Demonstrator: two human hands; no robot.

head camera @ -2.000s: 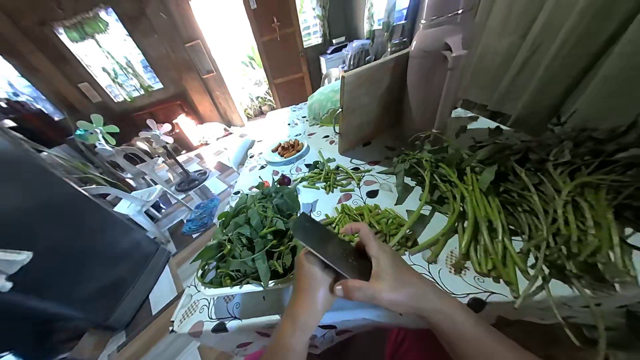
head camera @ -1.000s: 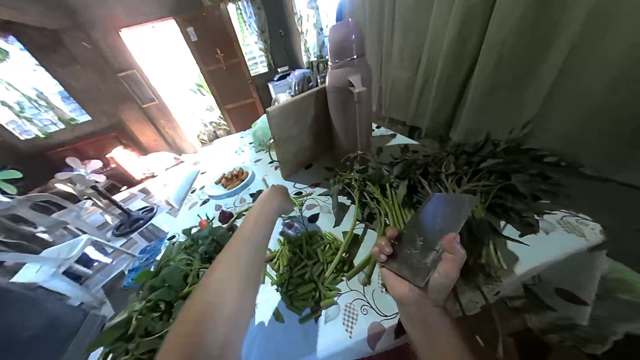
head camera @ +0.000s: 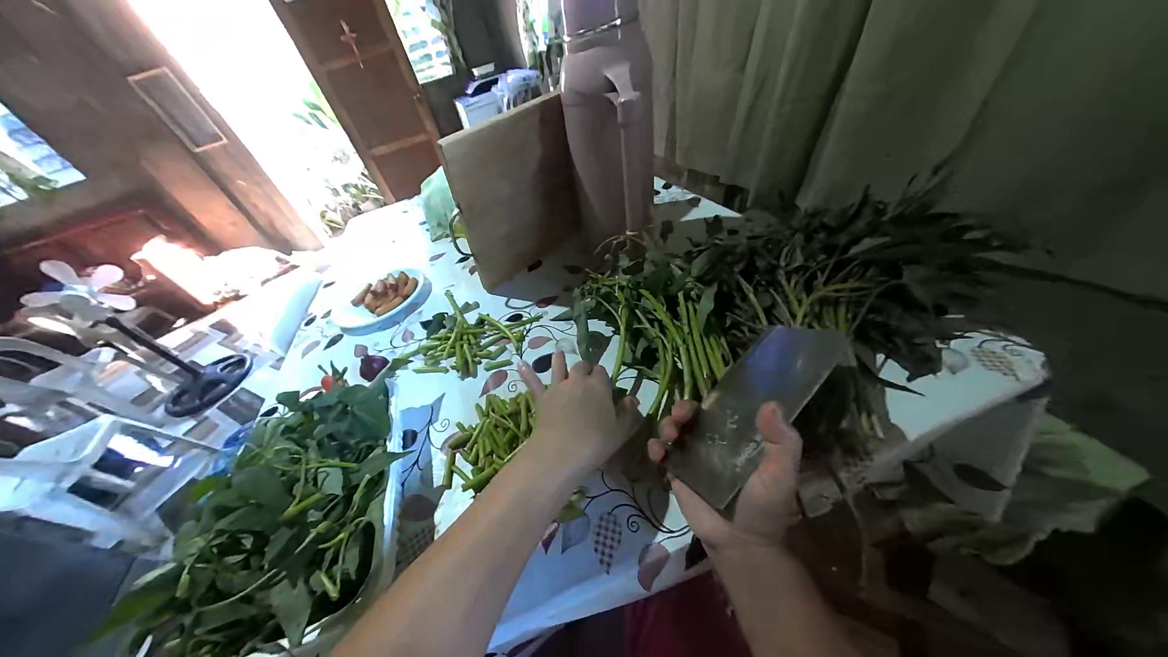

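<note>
My right hand (head camera: 739,484) grips a broad metal cleaver (head camera: 762,411) by its blade end, thumb on the near face, which bears faint marks. My left hand (head camera: 579,411) is over a pile of cut green stems (head camera: 497,433), fingers partly spread; whether it holds a stem is hidden. Beyond it lies another small pile of cut stems (head camera: 465,347). A heap of long leafy stalks (head camera: 684,342) lies just behind the cleaver. At left, a white-rimmed tray (head camera: 391,474) holds leafy greens (head camera: 292,511).
A plate (head camera: 342,310) of browned food, a red onion (head camera: 372,367) and a small red item stand at the table's far left. An upright board (head camera: 511,196) leans near a tall pinkish container (head camera: 610,119). A fan (head camera: 82,297) and plastic chairs stand left of the table.
Two seconds ago both hands were together at the cleaver; now they are apart. Since one second ago my left hand has come back from the farther stems to the nearer pile. The view has shifted.
</note>
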